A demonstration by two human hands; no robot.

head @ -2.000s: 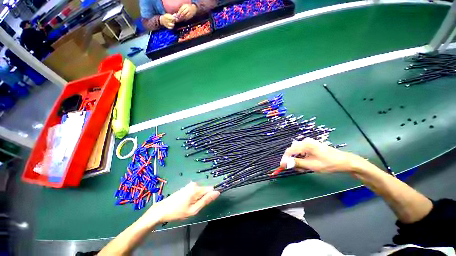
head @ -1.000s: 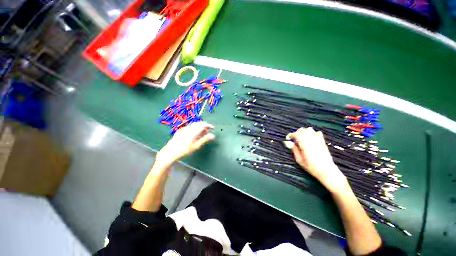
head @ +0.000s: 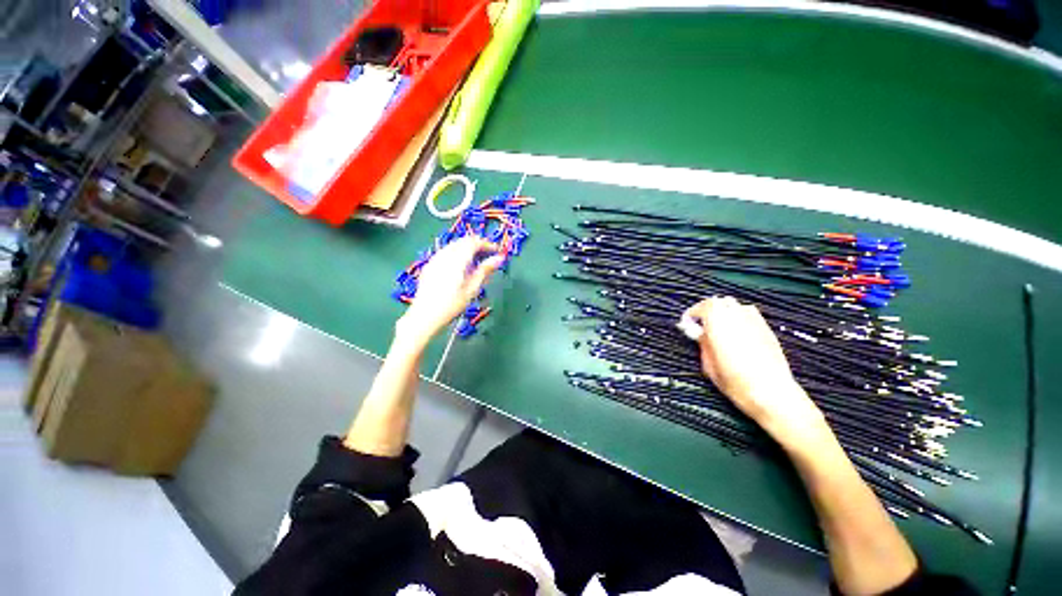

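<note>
A large pile of black cables lies on the green bench, with pale tips at its right end. Several finished cables with red-and-blue ends lie along its far edge. My right hand is over the middle of the pile with its fingers bent together; whether it grips a cable is hidden. My left hand is over the heap of red-and-blue end pieces, fingertips among the pieces and covering part of the heap. I cannot tell if it holds one.
A red bin with papers and a black item stands upper left, beside a yellow-green roll. A tape roll lies by the heap. A lone black cable lies at right. Cardboard is at lower left.
My left hand has moved from the heap's near side onto the heap. My right hand has left the near cables where it held a red piece and is over the pile's middle. The view has turned.
</note>
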